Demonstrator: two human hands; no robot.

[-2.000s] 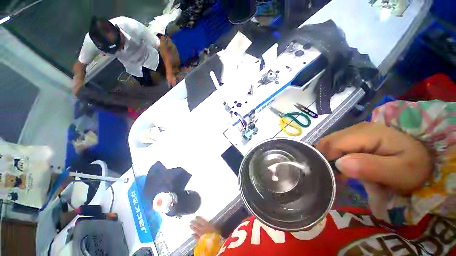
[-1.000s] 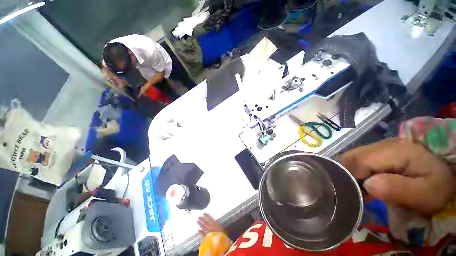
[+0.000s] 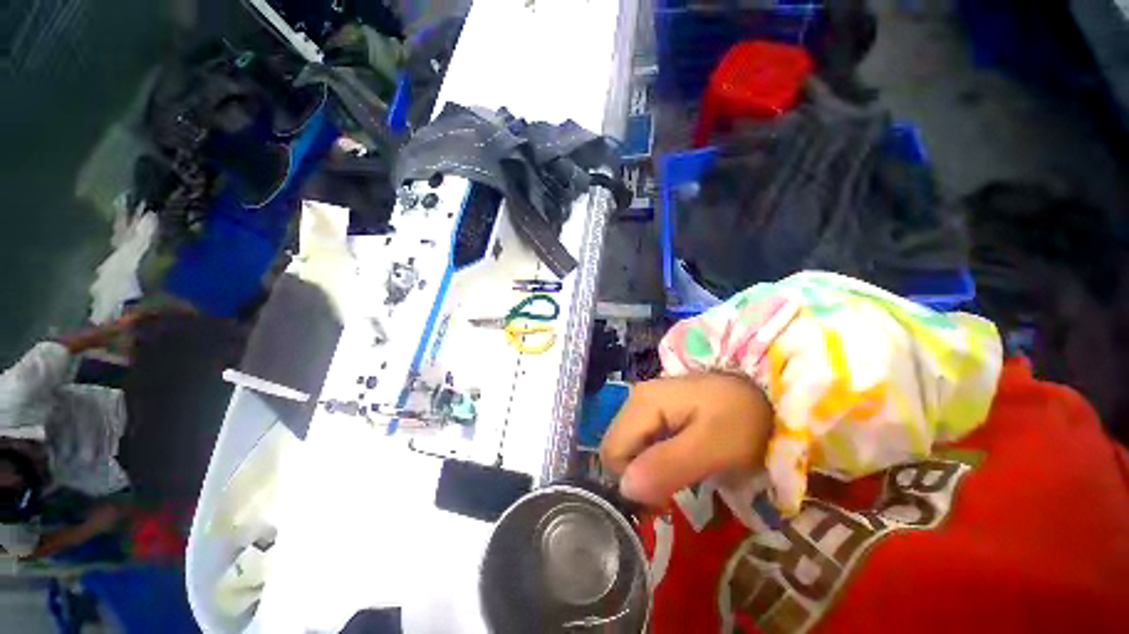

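My right hand [image 3: 693, 436], in a printed oversleeve, is closed at the side of a shiny steel cup [image 3: 563, 564]. The fingers are curled at its handle side, and the handle itself is mostly hidden. The cup's mouth faces me and its lower rim is cut off by the picture's bottom edge. I cannot tell whether it holds liquid. It appears in front of the white sewing table's edge. My left hand is not in view.
A sewing machine [image 3: 448, 291] lies across the table, with yellow-green shears [image 3: 532, 325], snips [image 3: 537, 286], a black phone [image 3: 483, 489] and dark cloth [image 3: 508, 155]. A blue crate of dark cloth [image 3: 805, 204] and red stool [image 3: 758, 77] stand right. A person [image 3: 62, 434] is at left.
The view has swung right and tilted. The cup and right hand now appear further left, the cup lower. My left hand and the flask have left the picture; the crate and stool have come in.
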